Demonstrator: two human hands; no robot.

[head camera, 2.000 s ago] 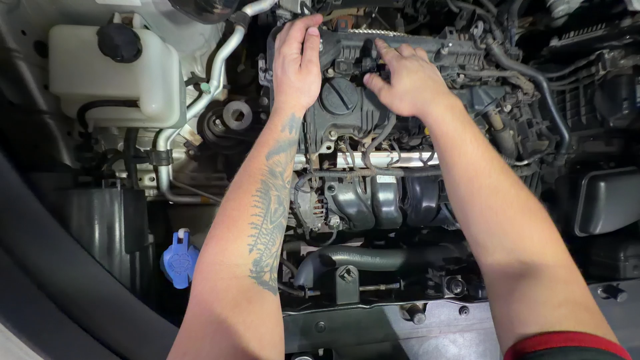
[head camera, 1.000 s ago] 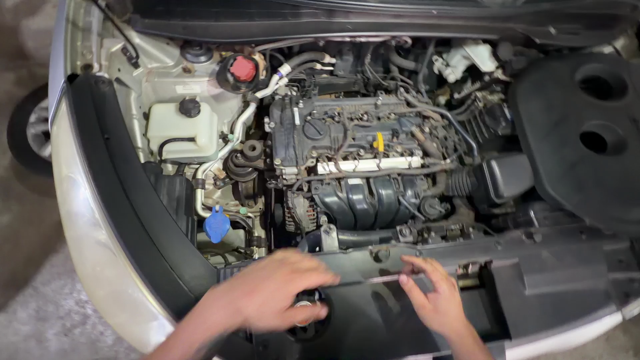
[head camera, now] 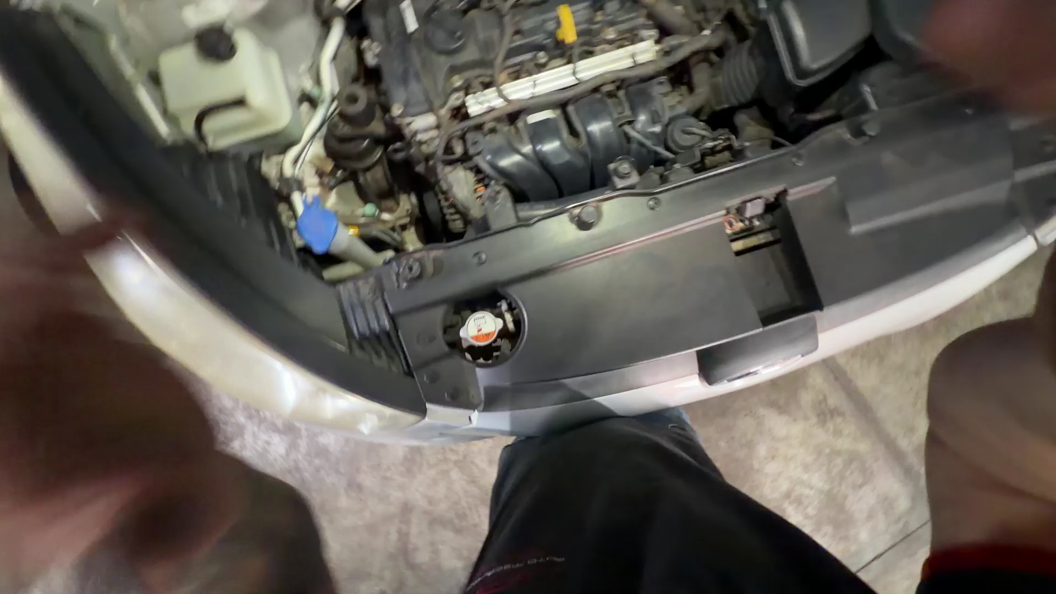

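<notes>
My left hand (head camera: 107,445) is a large dark blur close to the camera at the left, over the headlight side of the car. My right hand (head camera: 994,49) shows as a blurred patch in the upper right corner, with the forearm along the right edge. Finger positions and anything held cannot be made out. Between them lie the black plastic radiator cover (head camera: 627,297) and a radiator cap (head camera: 481,328) in its round opening. Behind are the engine's black intake manifold (head camera: 569,144), the yellow dipstick handle (head camera: 566,25) and a blue washer reservoir cap (head camera: 318,224).
A white coolant reservoir (head camera: 227,91) stands at the upper left. The headlight (head camera: 272,371) and front bumper edge (head camera: 660,379) curve across the view. My clothed body (head camera: 635,511) is against the front of the car, above a concrete floor (head camera: 396,503).
Both hands have left the engine top, passed over the front cover, and are now blurred near the frame's sides. The view has moved down to the car's front edge.
</notes>
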